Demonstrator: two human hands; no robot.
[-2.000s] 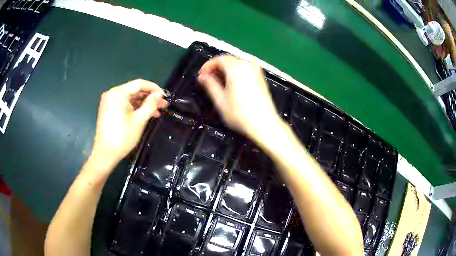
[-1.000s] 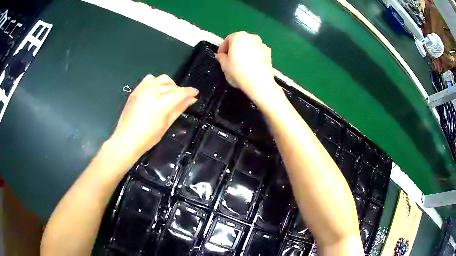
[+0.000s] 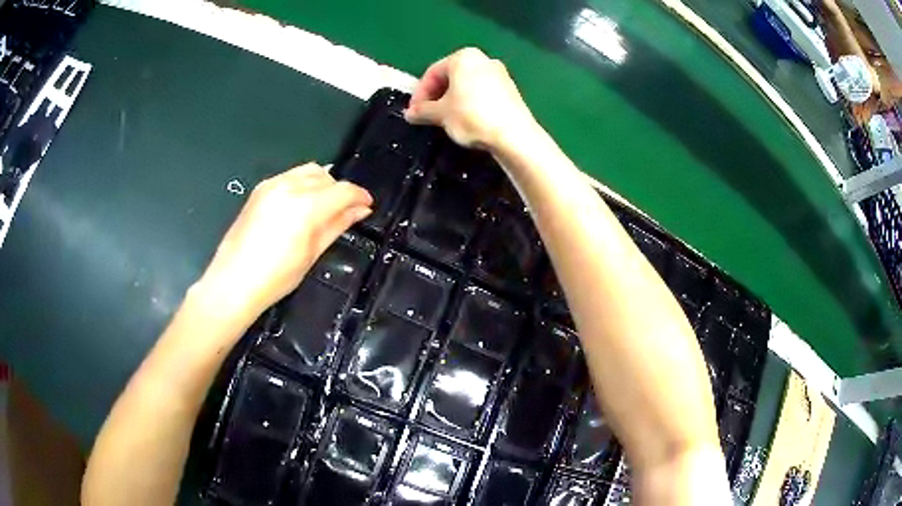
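Observation:
A large glossy black blister tray with rows of rectangular pockets lies on the dark green mat. My right hand is at the tray's far left corner, thumb and index finger pinched at the rim; whether a small part is between them cannot be seen. My left hand rests over the tray's left edge, fingers bent and fingertips near a pocket; its grip is hidden. A small pale loop-shaped piece lies on the mat left of my left hand.
A green conveyor runs beyond the pale bench edge. At the far left are a white cut-out frame and a dark patterned tray. At the right, a tan cardboard sheet bears a small dark pile. Another person's arm shows at the top right.
My right hand has moved from over the pockets to the tray's far corner. My left hand has shifted onto the left edge. The pale loop, beside my left fingertips earlier, now lies on the mat.

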